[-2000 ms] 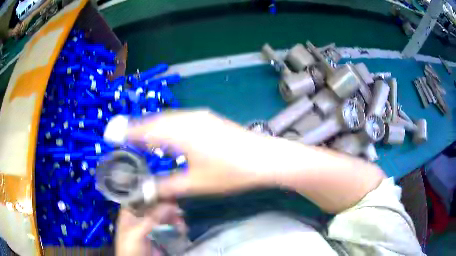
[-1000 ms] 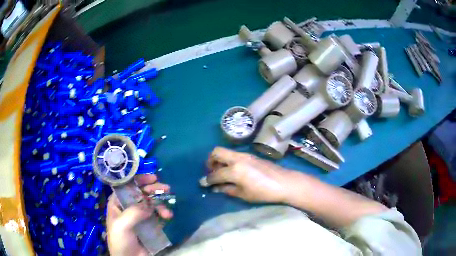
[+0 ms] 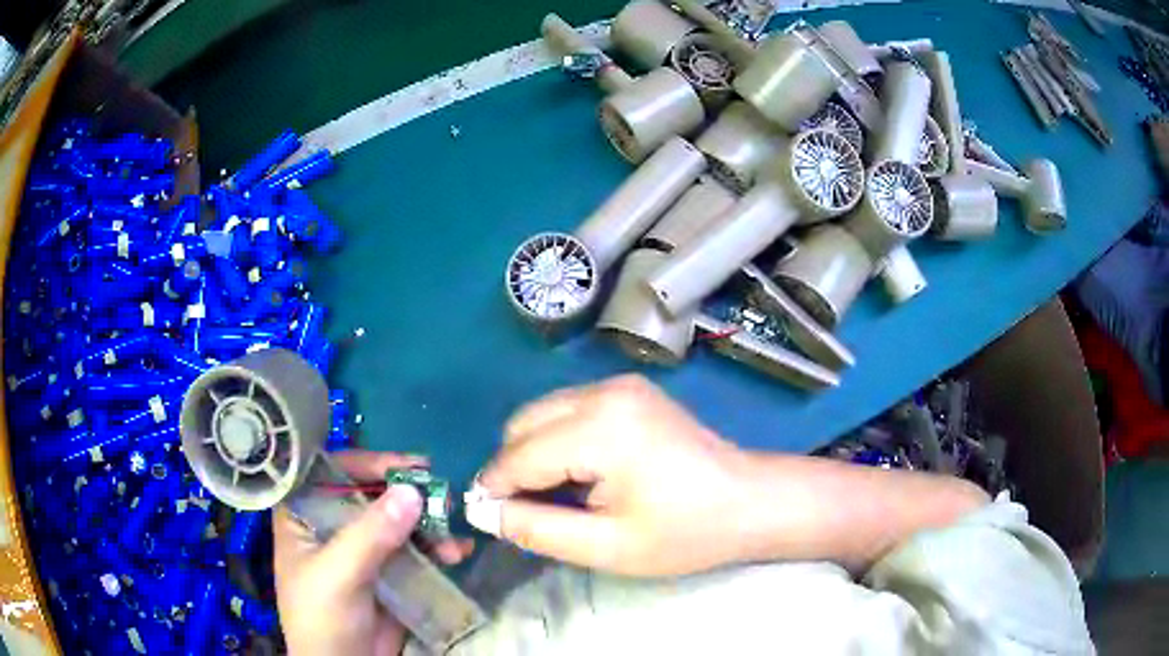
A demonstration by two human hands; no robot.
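My left hand (image 3: 353, 564) holds a beige-grey fan body (image 3: 276, 417) by its open handle at the lower left, its round spoked face turned up toward the camera. The left thumb presses near a small green circuit board (image 3: 432, 500) at the handle, with a red wire running toward the fan head. My right hand (image 3: 622, 481) is just right of the board, with white-covered thumb and fingertip brought together beside it. Whether a small part is between those fingertips cannot be told. The handle's lower end reaches my clothing.
A carton (image 3: 28, 513) full of blue battery cells (image 3: 122, 449) stands at left. Fan bodies (image 3: 737, 244) lie piled on the blue-green bench (image 3: 423, 244). Loose narrow handle shells (image 3: 1054, 80) lie at upper right. A brown parts carton (image 3: 1045, 397) stands at lower right.
The view has shifted, so the pile sits higher and further left. My right hand has come closer to my left hand and the board. The fan face has tilted, and the board shows more clearly.
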